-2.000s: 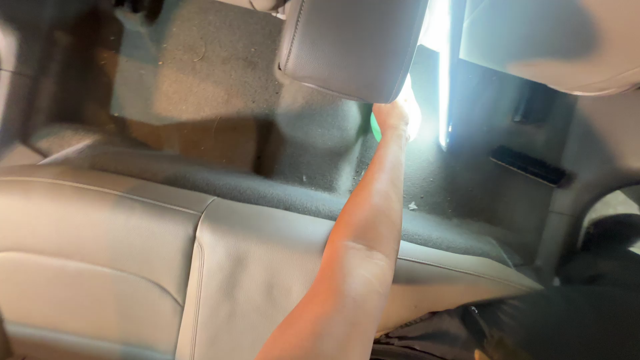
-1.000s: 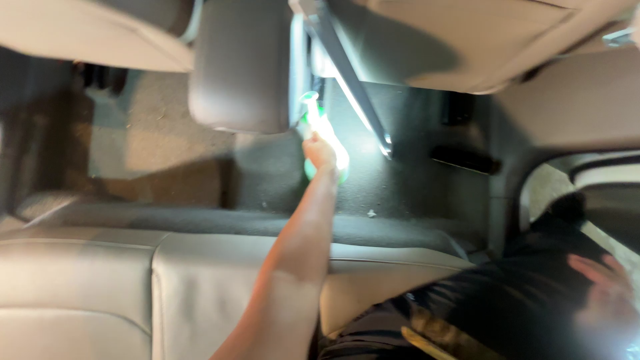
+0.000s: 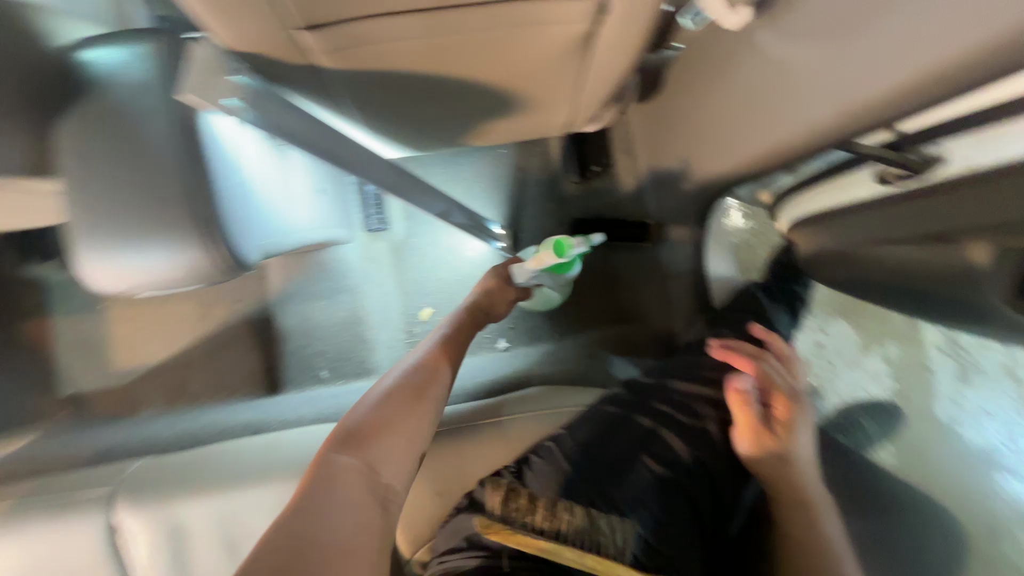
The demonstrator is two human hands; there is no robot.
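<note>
My left hand (image 3: 498, 294) is closed around a white and green spray bottle (image 3: 552, 276), held over the dark floor of a car's rear footwell. The picture is blurred there, so I cannot tell where each finger lies. My right hand (image 3: 764, 392) is raised over my dark-clad leg near the door opening, its fingers apart and nothing in them. A brush with a yellowish wooden handle (image 3: 552, 548) and brown bristles lies across my lap, its lower end cut off by the frame.
A grey metallic bar (image 3: 368, 164) slants down into the footwell beside the console (image 3: 144, 176). Front seat backs (image 3: 472, 48) are above, the light leather rear seat (image 3: 216, 496) below. The door (image 3: 920, 224) stands open at right. Small debris (image 3: 426, 314) lies on the floor.
The spray bottle has moved right with my left hand, away from the console. My right hand, at the right edge one second ago, now shows fully. The view has swung right.
</note>
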